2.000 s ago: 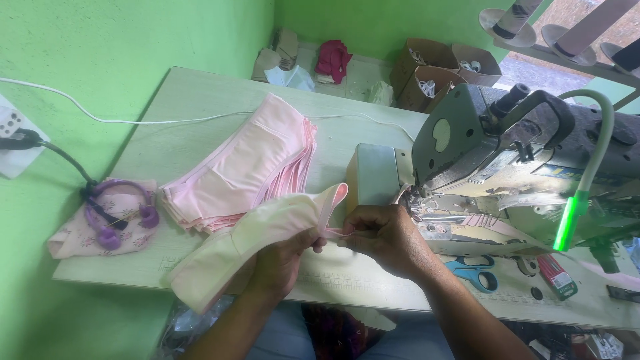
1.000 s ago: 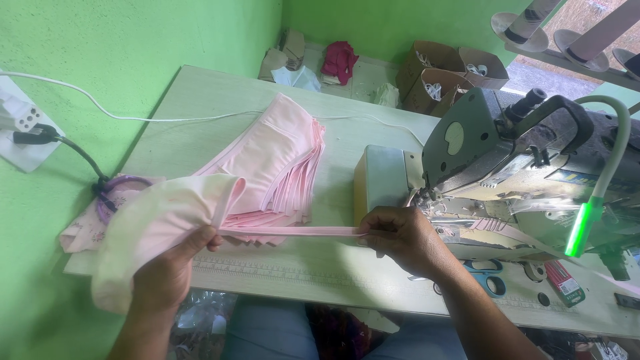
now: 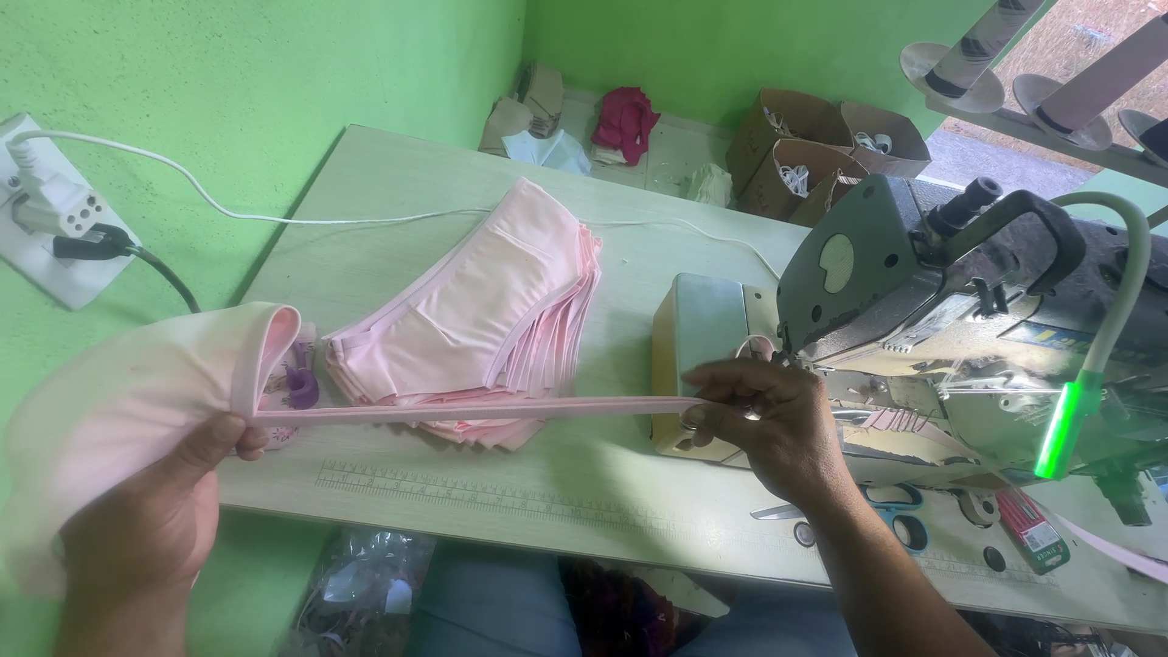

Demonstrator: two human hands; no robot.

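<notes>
My left hand [image 3: 155, 511] grips a pale pink fabric garment [image 3: 137, 383] at the far left, with thumb and fingers at its bound edge. From that edge a narrow pink binding strip [image 3: 474, 411] runs taut to the right. Its other end is pinched in my right hand [image 3: 766, 420], in front of the grey-green box beside the sewing machine [image 3: 912, 274]. Behind the strip lies a stack of pink panties [image 3: 484, 301] on the table. The garment's far left side is blurred.
Scissors with blue handles [image 3: 899, 516], a needle packet [image 3: 1031, 529] and small dark discs lie at the lower right. A printed ruler scale [image 3: 484, 493] runs along the table's front. A white cable [image 3: 365, 221] crosses the table [image 3: 365, 173]. Cardboard boxes [image 3: 794, 119] stand behind.
My left hand has moved left with the garment. The strip, bunched near both hands two seconds ago, is now stretched long between them. My right hand has stayed near the machine.
</notes>
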